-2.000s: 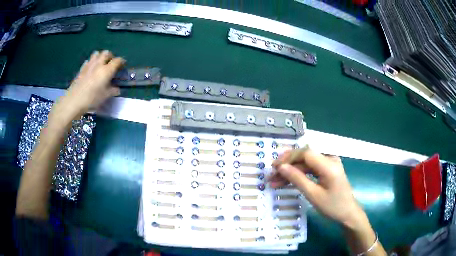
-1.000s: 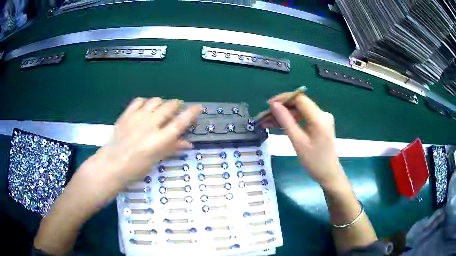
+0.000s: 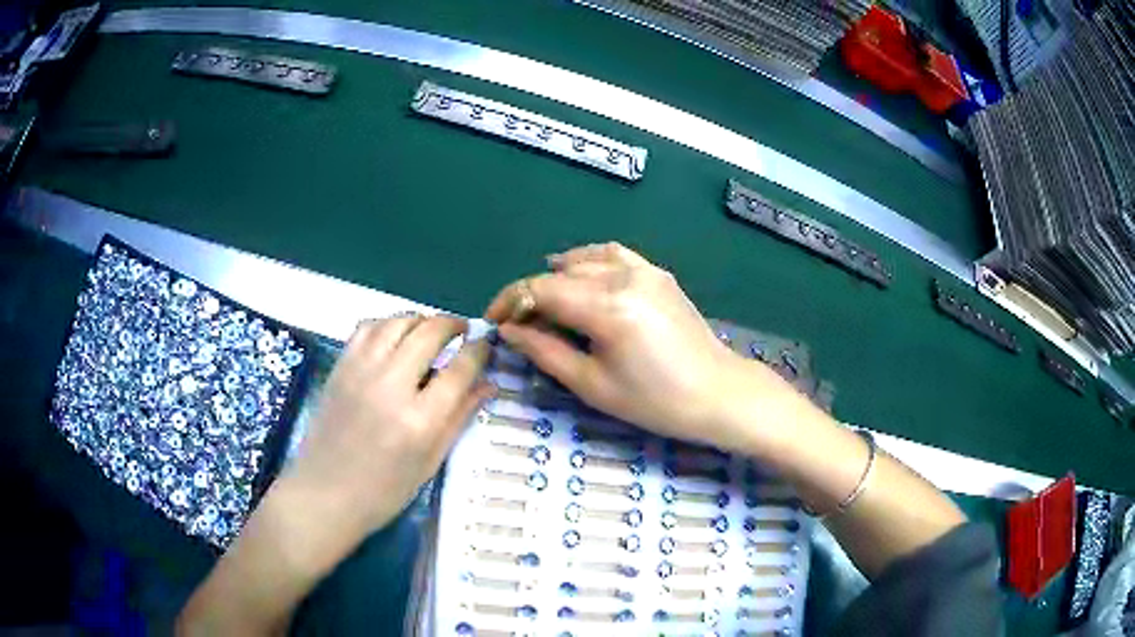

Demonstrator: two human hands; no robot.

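Note:
The white panel [image 3: 556,523] lies in front of me, with rows of paired round metal parts joined by tan bars. A grey strip [image 3: 778,355] shows past my right hand, across the panel's far edge; the rest is hidden. My left hand [image 3: 398,404] is at the panel's far left corner, fingers bent. My right hand [image 3: 629,342] reaches over the strip, and its fingertips meet my left fingertips. A small tan round end shows at my right fingers; I cannot tell whether it is the tool. What the fingertips hold is hidden.
A black-edged tray [image 3: 174,386] heaped with silver parts is at left. A red bin [image 3: 1042,535] and a smaller parts tray [image 3: 1092,560] are at right. More grey strips [image 3: 529,128] lie on the green belt. Stacked boards [image 3: 1064,187] and red bins [image 3: 899,56] are at upper right.
The view has shifted. My right hand has moved left along the strip to meet my left hand, which has drawn back from over the strip to the panel's far left corner.

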